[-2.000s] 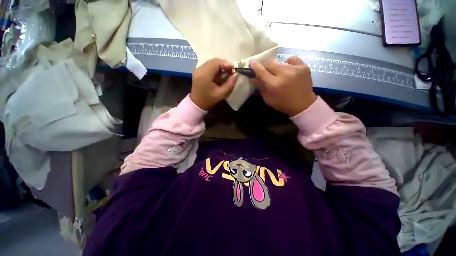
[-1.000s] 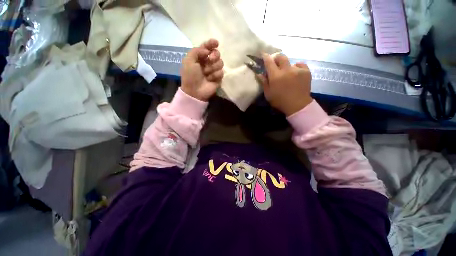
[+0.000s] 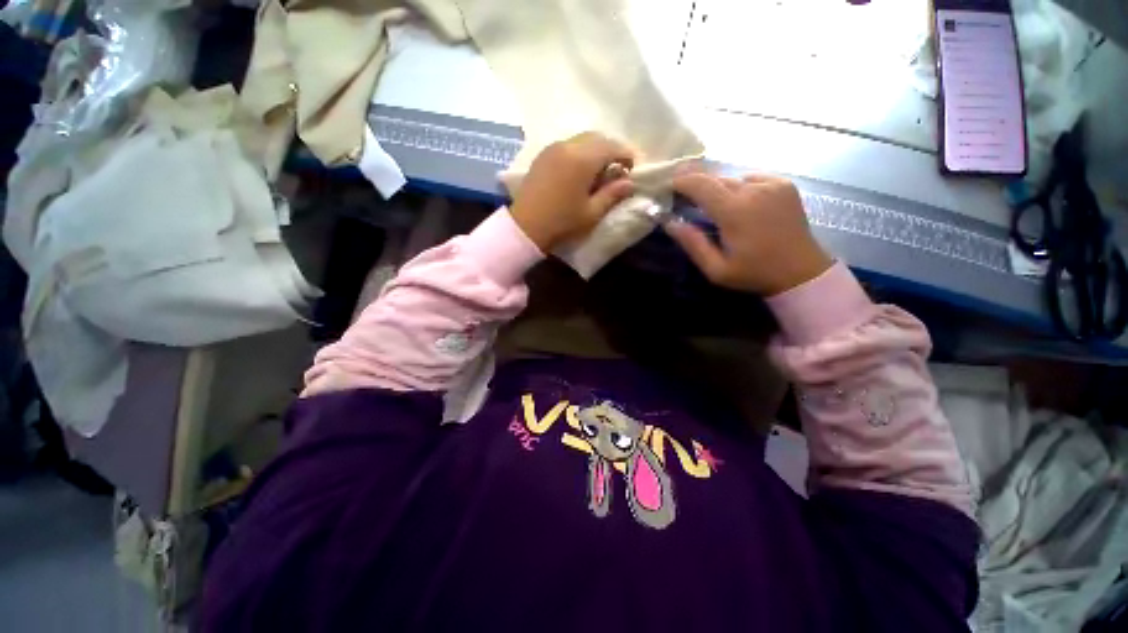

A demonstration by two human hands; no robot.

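A cream cloth piece (image 3: 588, 80) runs from the top of the view over the front edge of the table, its lower end hanging past the edge. My left hand (image 3: 573, 192) grips the cloth near that end, fingers bent onto it. My right hand (image 3: 750, 233) is just right of it, thumb and fingers closed around a small dark metal tool (image 3: 678, 219), which looks like thread snips. The tool's tip is at the cloth's right side. Most of the tool is hidden by my fingers.
A ruler (image 3: 866, 225) runs along the table's blue front edge. A lit smartphone (image 3: 981, 93) and black-handled shears (image 3: 1074, 247) lie at the right. Beige cloth (image 3: 324, 74) is heaped at the upper left, and a pale stack (image 3: 161, 235) hangs at left. More cloth (image 3: 1033, 495) is at lower right.
My left hand was off the cloth, fingers curled, one second ago; it now grips the cloth again. My right hand has moved slightly right and down with the tool. The view has shifted slightly.
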